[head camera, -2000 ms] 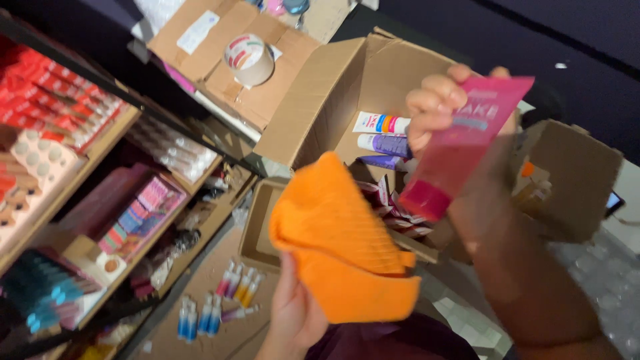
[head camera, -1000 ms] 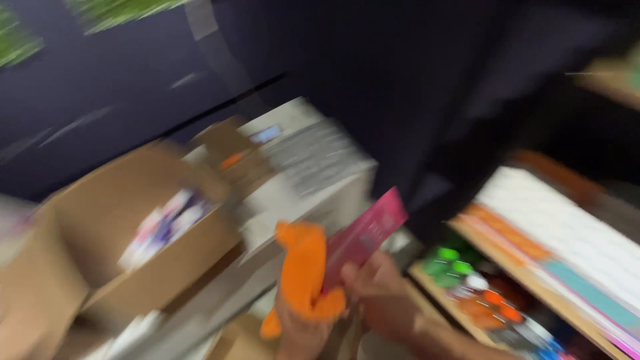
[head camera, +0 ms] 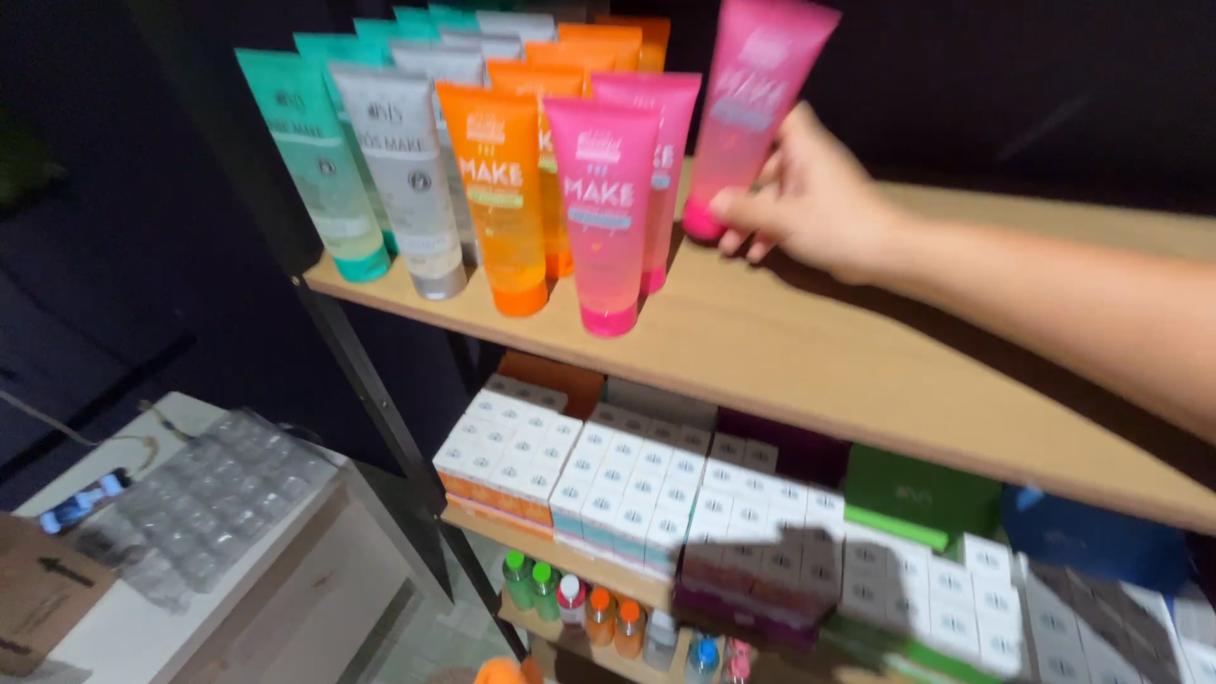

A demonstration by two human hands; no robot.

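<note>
My right hand point(head camera: 807, 204) grips a pink squeeze tube point(head camera: 746, 119) by its lower part, cap down, over the top wooden shelf point(head camera: 807, 323). Just left of it stand two more pink tubes, the front one point(head camera: 608, 218) near the shelf edge. Rows of orange tubes point(head camera: 499, 199), grey-white tubes point(head camera: 404, 180) and green tubes point(head camera: 318, 166) stand further left, all on their caps. My left hand is not visible; a bit of orange cloth point(head camera: 503, 672) shows at the bottom edge.
Below the top shelf are rows of small white-topped boxes point(head camera: 627, 475) and a green box point(head camera: 921, 494). Small bottles with coloured caps point(head camera: 600, 613) stand lower. At left, a white table point(head camera: 275, 532) bears bubble wrap point(head camera: 223, 494) and a cardboard box point(head camera: 43, 589).
The view has swung to the shelving. My right hand has carried the pink tube from beside the orange cloth to the top shelf. My left hand has left the view.
</note>
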